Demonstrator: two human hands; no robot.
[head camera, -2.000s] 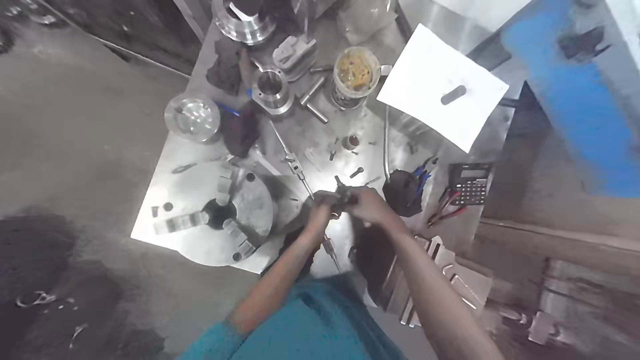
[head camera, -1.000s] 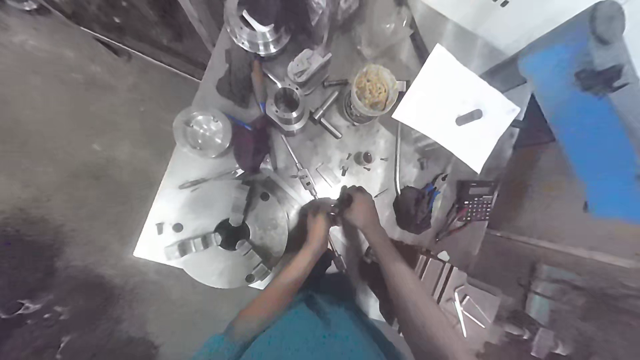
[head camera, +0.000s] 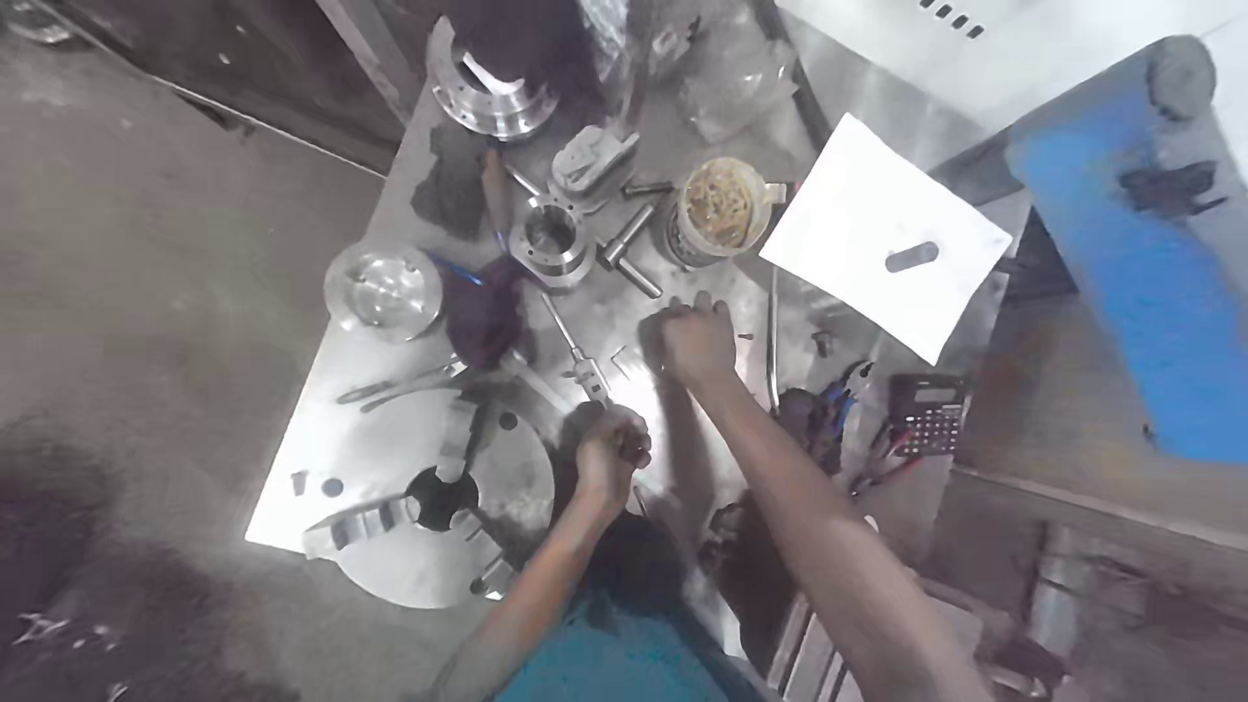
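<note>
My left hand (head camera: 612, 453) has curled fingers around something small and dark that I cannot make out, close to the lower end of a tap wrench (head camera: 588, 373) lying on the metal table. Farther up the table, my right hand (head camera: 698, 341) reaches down to the surface, its fingertips below a T-shaped metal piece (head camera: 629, 255) and a clear mug of brownish small pieces (head camera: 724, 205). Whether it grips anything is hidden. A thin hex key (head camera: 621, 362) lies between the hands. Left of my left hand rests a round three-jaw lathe chuck (head camera: 444, 497).
Flanged metal rings (head camera: 551, 244) and a round clear dish (head camera: 383, 291) stand at the left and back. A white sheet (head camera: 877, 229) bearing a dark cylinder (head camera: 912, 256) lies at the right, above a calculator (head camera: 926, 414) and pliers (head camera: 892, 458). A rod (head camera: 773, 341) lies beside my right forearm.
My hands were together over the table's near part; now they are apart. My right hand has moved up the table toward the mug, where small parts stood earlier, while my left stays near the tap wrench.
</note>
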